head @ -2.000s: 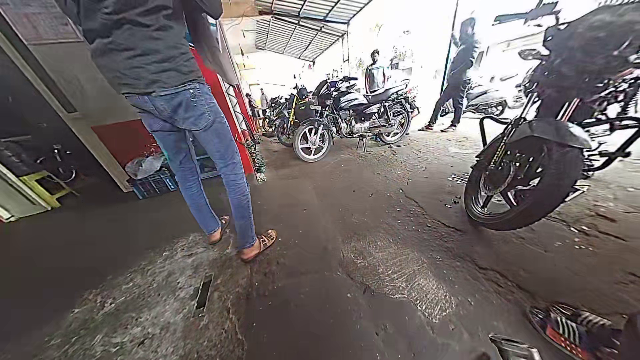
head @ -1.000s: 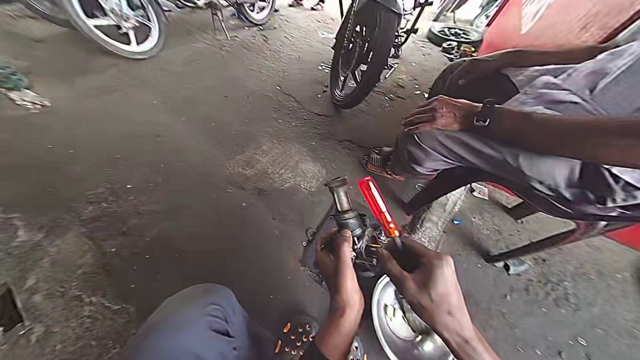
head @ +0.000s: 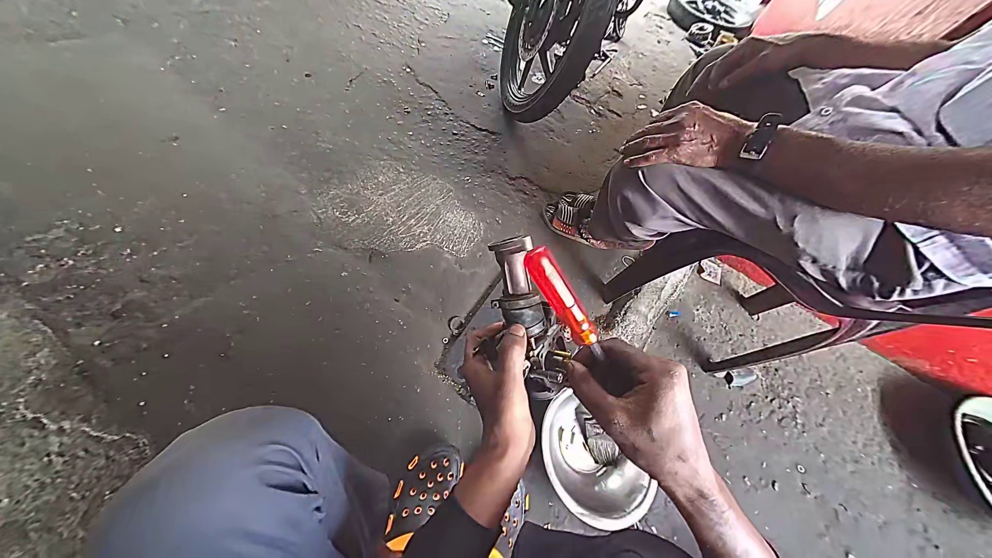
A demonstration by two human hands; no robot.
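Observation:
My left hand [head: 500, 380] grips a metal carburetor [head: 523, 310], its cylindrical top pointing away from me. In my right hand [head: 639, 407] is a screwdriver with a translucent red handle [head: 559, 294]; the handle sticks up past my thumb and fingers, beside the carburetor. My right fingertips are close to the carburetor's side, where a small brass-coloured piece shows. The screwdriver's tip is hidden by my hand. Below both hands a round steel bowl [head: 570, 480] stands on the floor, with something grey in it, partly covered by my right wrist.
A person sits on a dark chair [head: 659, 271] at the right, one watch-wearing hand [head: 690, 136] on a knee. A motorcycle wheel [head: 554, 58] stands on the concrete floor ahead. A flat tray [head: 457, 349] lies behind my left hand. A loose wheel [head: 713, 12] lies at the top right.
The view has swung down since the oldest frame, which shows neither hand. Since one second ago, both hands keep the same hold on the carburetor and the screwdriver.

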